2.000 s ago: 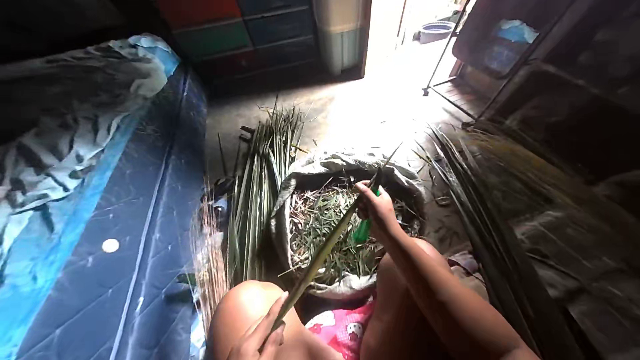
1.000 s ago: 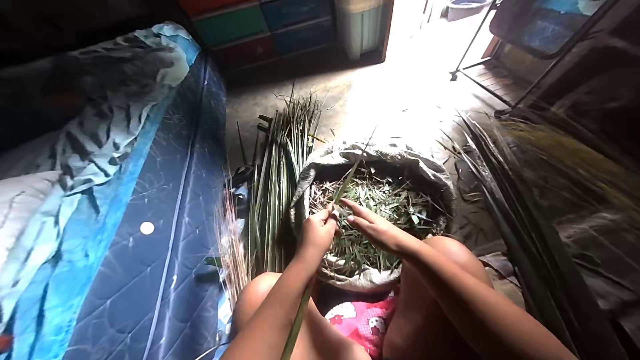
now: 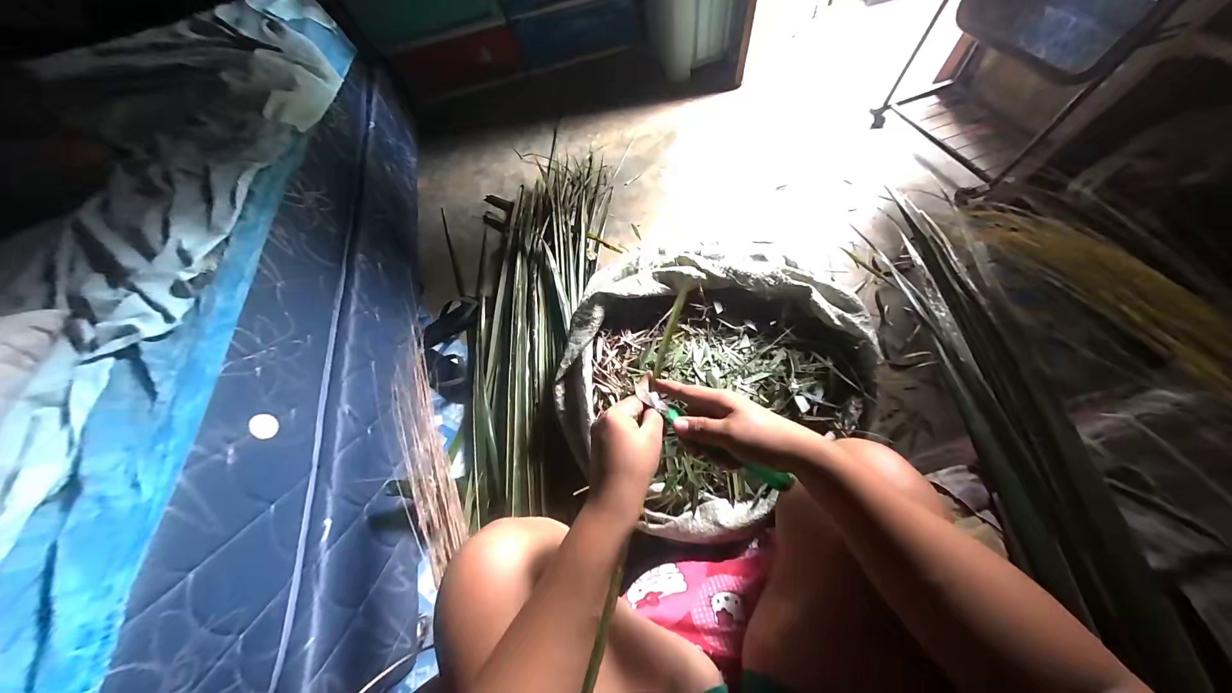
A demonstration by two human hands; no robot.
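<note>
My left hand (image 3: 628, 445) is closed around a long green palm leaf strip (image 3: 671, 330), whose lower part runs down past my left forearm. Against the strip, my right hand (image 3: 736, 423) holds a green-handled tool (image 3: 767, 475), probably a knife; its blade end lies between both hands and is partly covered by fingers. Below the hands stands a woven sack (image 3: 712, 523) with a rolled rim, filled with leaf scraps (image 3: 741, 361).
Left of the sack lies a bundle of long leaves (image 3: 529, 337), beside thin dry ribs (image 3: 428, 452). A blue mattress (image 3: 260, 520) borders the left side. More long leaves (image 3: 1011, 423) lie at the right, near a metal-framed stand (image 3: 938, 144).
Two seconds ago my hands were far apart along the strip, the left one low by my knee. Both now meet over the sack, as they did a second ago.
</note>
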